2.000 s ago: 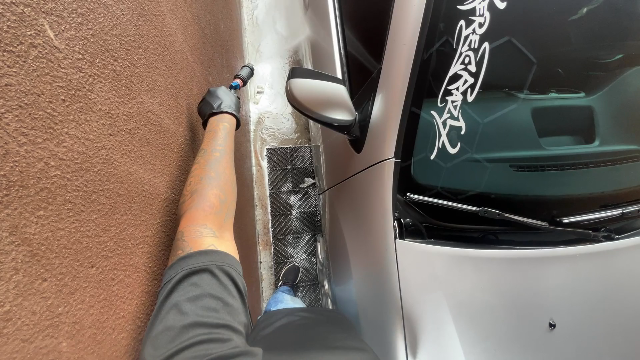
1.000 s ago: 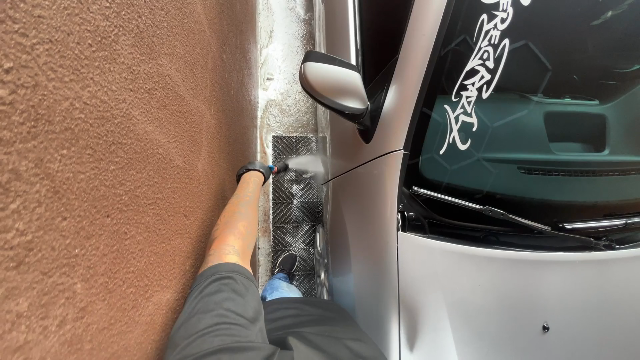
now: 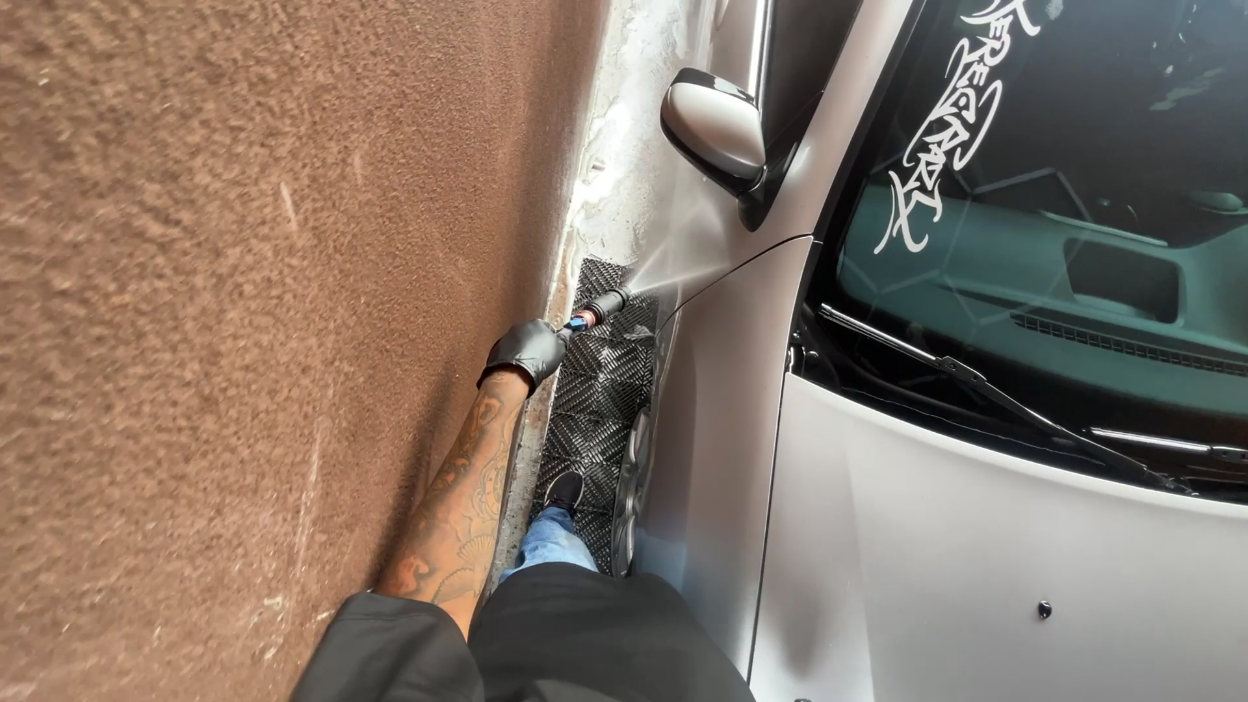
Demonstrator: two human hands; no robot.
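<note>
My left hand (image 3: 527, 353), in a black glove, is closed around a spray nozzle (image 3: 603, 309) with a black tip and red and blue parts. A fan of whitish spray (image 3: 678, 268) leaves the tip toward the side of a silver car (image 3: 726, 322), just below its side mirror (image 3: 717, 127). Most of the grip is hidden by the glove. My right hand is out of view.
A rough brown wall (image 3: 292, 292) runs close along the left. Between wall and car lie black ribbed floor tiles (image 3: 595, 390), where my shoe (image 3: 565, 489) stands. The windshield (image 3: 1004, 263) and wipers (image 3: 985, 390) are at the right.
The nozzle pointed up the gap two seconds ago; one second ago it was lower, spraying toward the car. Now my left hand is farther forward, and the spray spreads toward the car below the mirror.
</note>
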